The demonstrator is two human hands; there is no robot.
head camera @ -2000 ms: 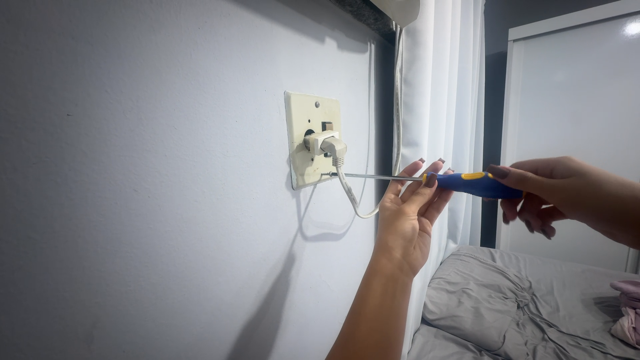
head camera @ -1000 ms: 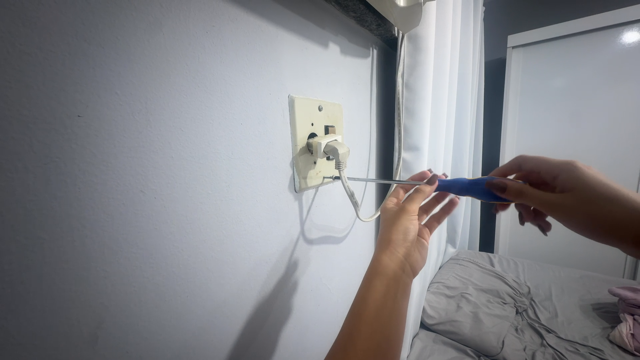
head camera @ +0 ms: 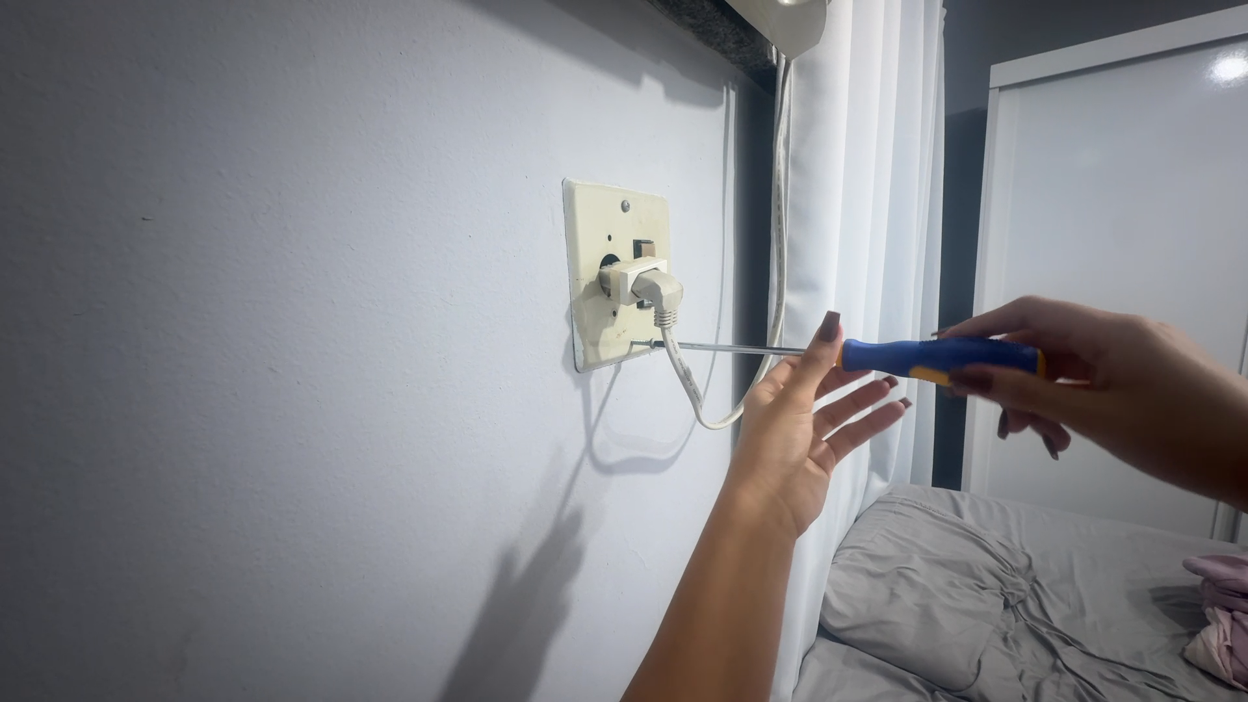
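My right hand [head camera: 1102, 380] grips the blue and yellow handle of a screwdriver [head camera: 892, 359]. The fingers of my left hand [head camera: 799, 419] steady its shaft near the handle, with the other fingers spread. The tip meets a screw [head camera: 648, 343] that stands out from the lower edge of a cream wall plate [head camera: 585, 219]. Another screw [head camera: 625, 206] sits at the plate's top. An adapter [head camera: 629, 281] is in the socket, and an angled white plug [head camera: 661, 290] is fitted to it. The plug's white cord [head camera: 687, 380] loops down and passes behind my left hand.
A dark stone ledge [head camera: 717, 34] juts from the wall above. White cable [head camera: 780, 195] hangs beside a white curtain [head camera: 868, 195]. At the lower right are a bed with a grey cover [head camera: 955, 585] and pink cloth [head camera: 1224, 624]; a white wardrobe [head camera: 1121, 244] stands behind.
The screwdriver's handle has turned between the frames, its yellow part showing at different places. My right hand's fingers have shifted on it. My left hand stays at the shaft.
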